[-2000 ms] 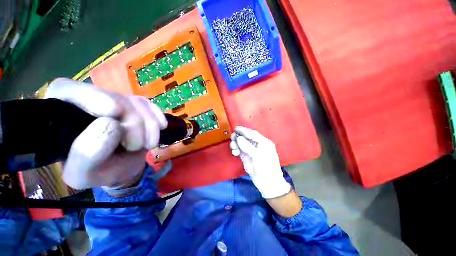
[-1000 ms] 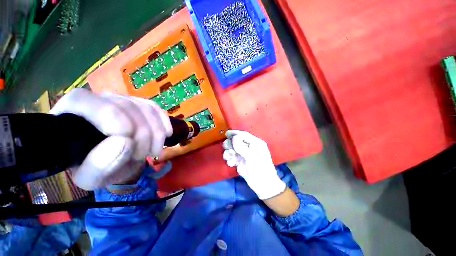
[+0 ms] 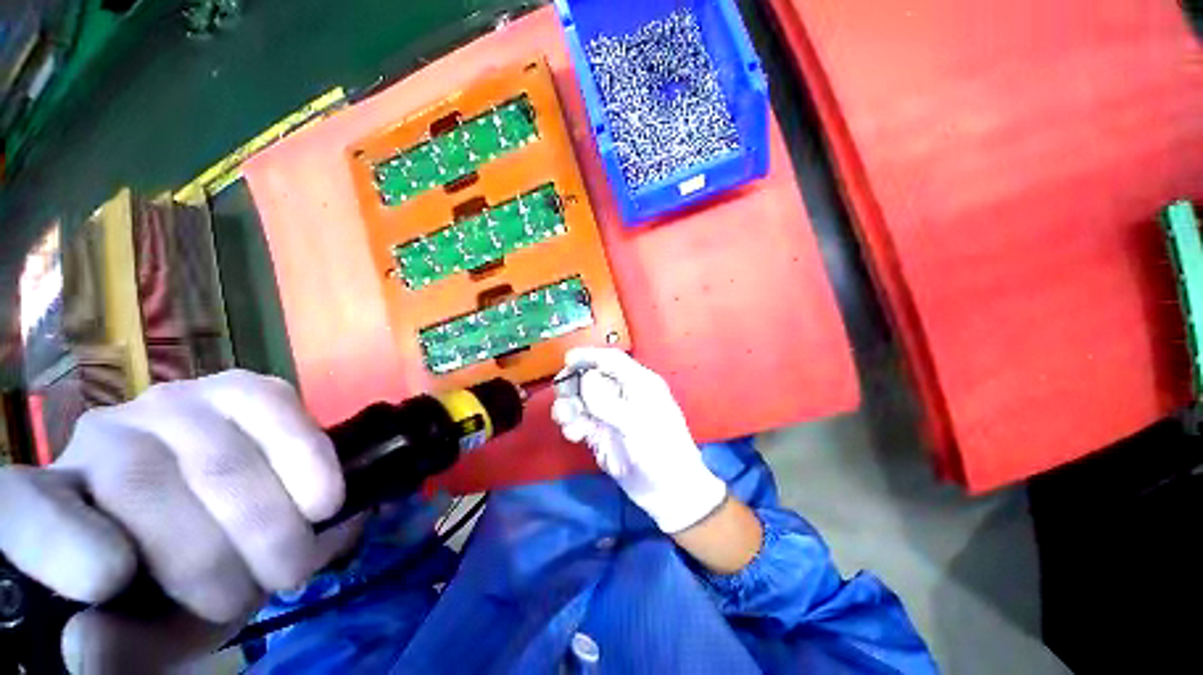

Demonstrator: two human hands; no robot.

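My gloved left hand (image 3: 198,495) is closed around the black electric screwdriver (image 3: 409,442), which has a yellow ring near its nose. Its thin bit points right and reaches the fingertips of my gloved right hand (image 3: 627,435), whose thumb and fingers pinch a small screw (image 3: 569,377). The bit and screw meet there, just off the lower right edge of the orange jig (image 3: 600,284). Three green circuit boards, the top one (image 3: 455,152), the middle one (image 3: 482,237) and the bottom one (image 3: 507,324), lie in the jig's recesses.
A blue bin (image 3: 693,195) heaped with screws stands right of the jig on the red mat (image 3: 739,317). A thicker red mat stack (image 3: 1016,237) lies at right, with a green strip (image 3: 1183,284) at its edge. Ridged stacks with tan dividers (image 3: 122,297) stand at left. A green surface is behind.
My left hand has drawn the screwdriver back from the bottom board, down and left, uncovering that board. Its bit now meets my right fingertips, which have shifted slightly left.
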